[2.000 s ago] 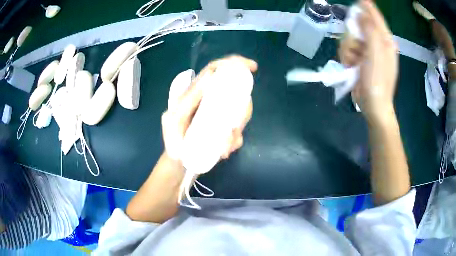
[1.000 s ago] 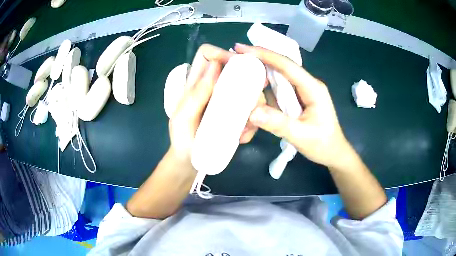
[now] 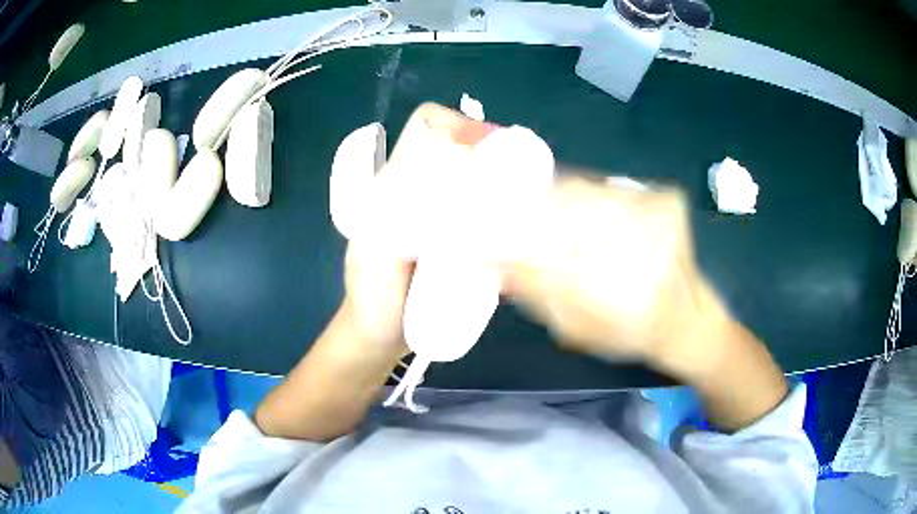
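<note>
A cream-white corded unit (image 3: 457, 311) is held tilted in front of me, its white cord loop (image 3: 407, 387) hanging from the lower end. My left hand (image 3: 387, 236) grips it from the left side. My right hand (image 3: 613, 266) is motion-blurred and overexposed, at the unit's right side; its fingers and whatever they hold cannot be made out. A little white shows above the right hand. A second cream unit (image 3: 355, 181) lies on the worktop just behind my left hand. A small white scrap (image 3: 472, 105) lies beyond the held unit.
Waiting units (image 3: 196, 196) with cords cluster at left, partly on white cloth. A squarish bottle (image 3: 618, 55) stands at the metal rail (image 3: 533, 22). A crumpled white wipe (image 3: 733, 187) lies at right. Another cloth (image 3: 877, 171) and corded unit (image 3: 908, 231) are at the far right.
My right hand first came from the bottle area to the unit, leaving the crumpled wipe visible. The white cloth then seen under the right hand is now mostly hidden. The left hand still holds the unit.
</note>
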